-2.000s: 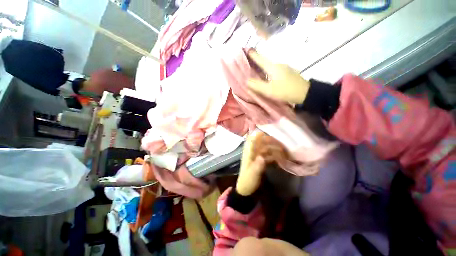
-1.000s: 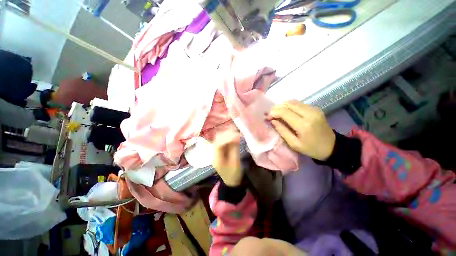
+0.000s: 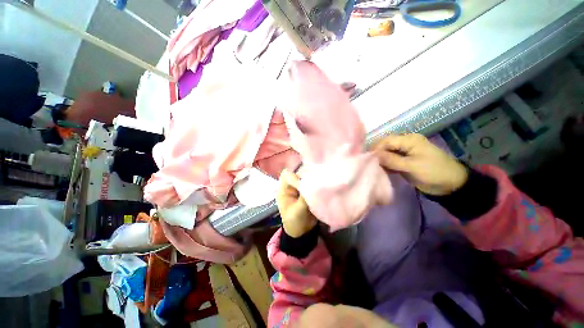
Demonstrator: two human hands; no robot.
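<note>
The pink garment (image 3: 339, 134) lies bulky over the table's front edge, with one end below the machine head (image 3: 314, 22). My left hand (image 3: 296, 208) holds its near left edge. My right hand (image 3: 426, 166) pinches its right side between thumb and fingers. The cloth between the hands is raised and bunched above my lap. More pink cloth with whitish patches spreads left on the table and hangs over its edge. The needle area is overexposed, so I cannot tell if cloth is under the foot.
Blue-handled scissors (image 3: 430, 13) and a short orange-yellow handle (image 3: 381, 27) lie right of the machine. Pink pieces (image 3: 208, 32) lie on purple cloth (image 3: 189, 82) at the far side. Another machine (image 3: 105, 186), dark thread cones (image 3: 137, 138) and a plastic bag (image 3: 35, 250) stand beyond the left end.
My right hand came back from beside the needle area to the front edge. My left hand now grips the cloth edge. The cloth between them has been turned and lifted, showing a paler side.
</note>
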